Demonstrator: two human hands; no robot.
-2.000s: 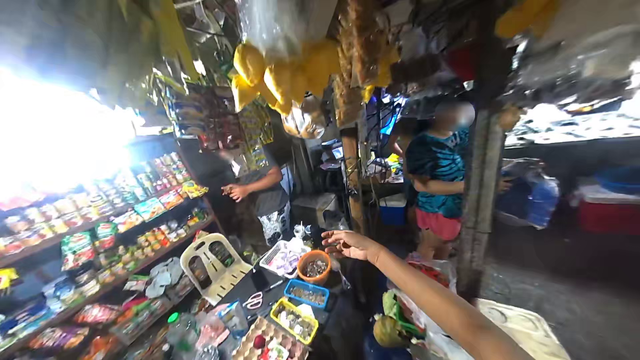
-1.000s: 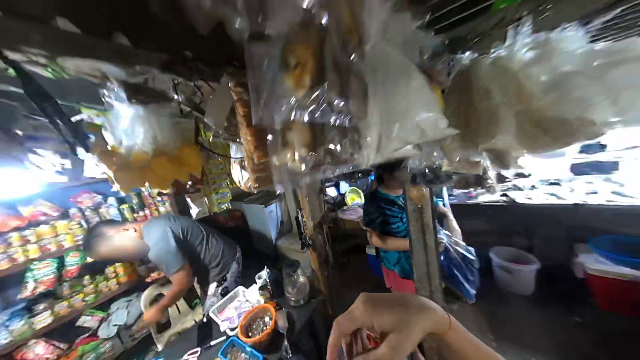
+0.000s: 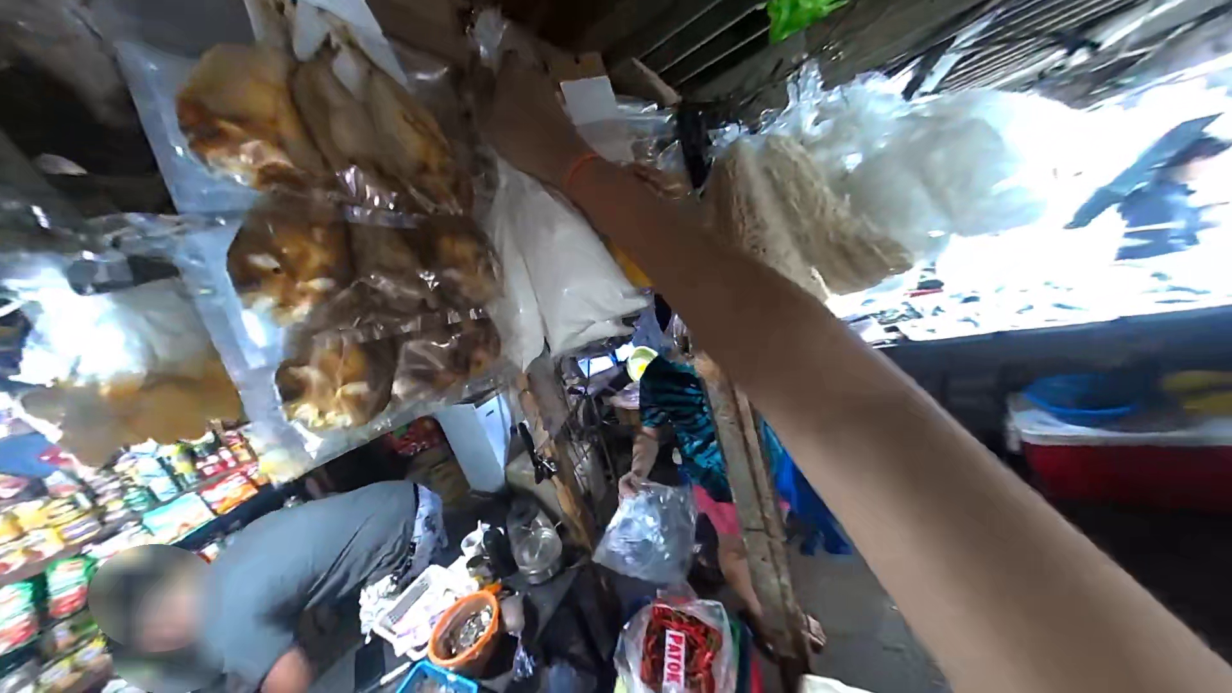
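A bare arm with an orange band at the wrist crosses the view from the lower right; it looks like my right arm. It ends in my right hand (image 3: 525,111), raised among the hanging goods at the top. Its fingers are blurred and partly hidden, so a grip cannot be made out. Left of the hand hang clear plastic packs of brown dried food (image 3: 361,250). Just below it hangs a plastic bag of white contents (image 3: 568,269). To its right are bundles of tan dry noodles or fibres (image 3: 794,217). My left hand is out of view.
One person in grey (image 3: 327,549) bends at the lower left; another in a teal patterned shirt (image 3: 679,404) stands behind a wooden post (image 3: 756,510). Below are an orange bowl of coins (image 3: 465,630), a bag of red chillies (image 3: 679,645) and shelves of packets (image 3: 183,510).
My right hand has risen from low in the view to the hanging goods. The person in grey has bent further down. The view has shifted considerably.
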